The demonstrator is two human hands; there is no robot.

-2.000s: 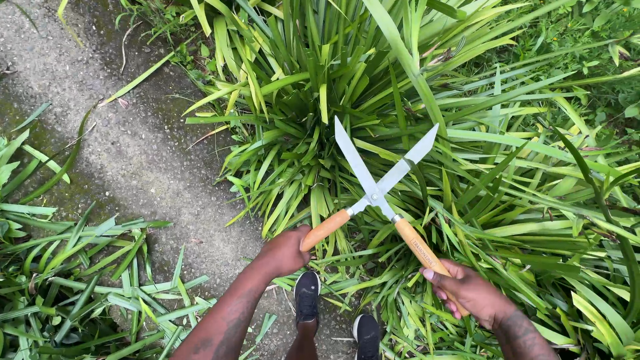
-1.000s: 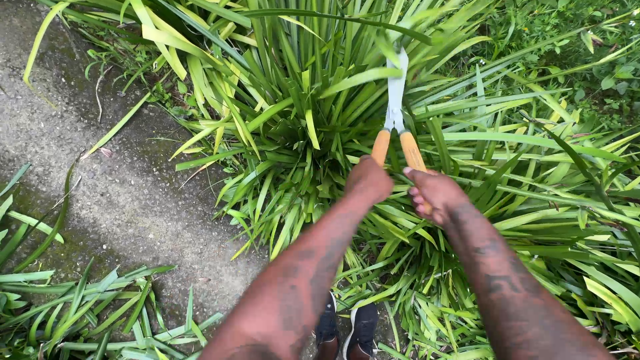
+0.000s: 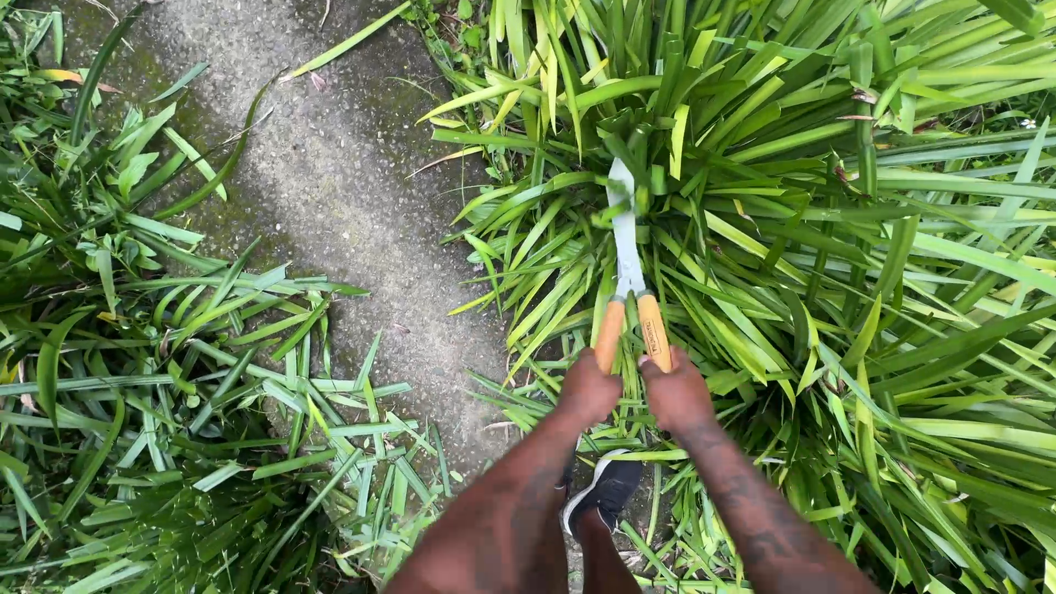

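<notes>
My left hand (image 3: 591, 388) grips the left wooden handle of a pair of hedge shears (image 3: 625, 247), and my right hand (image 3: 678, 391) grips the right one. The handles are close together and the steel blades are closed over each other, pointing up and away from me. Long strap-like green leaves (image 3: 742, 198) of a dense clump surround the blades. Blurred bits of leaf cover part of the blades near the tip.
A concrete path (image 3: 388, 272) runs along the left of the clump. Cut leaf pieces (image 3: 363, 412) lie over its lower left edge, beside more low plants (image 3: 74, 305). A dark shoe (image 3: 609, 491) of mine stands just below my hands.
Two seconds ago the shears stood wide apart; a second ago their handles were close together. Now the blades are lower in the clump, nearer the path, and the leaves by them look shorter.
</notes>
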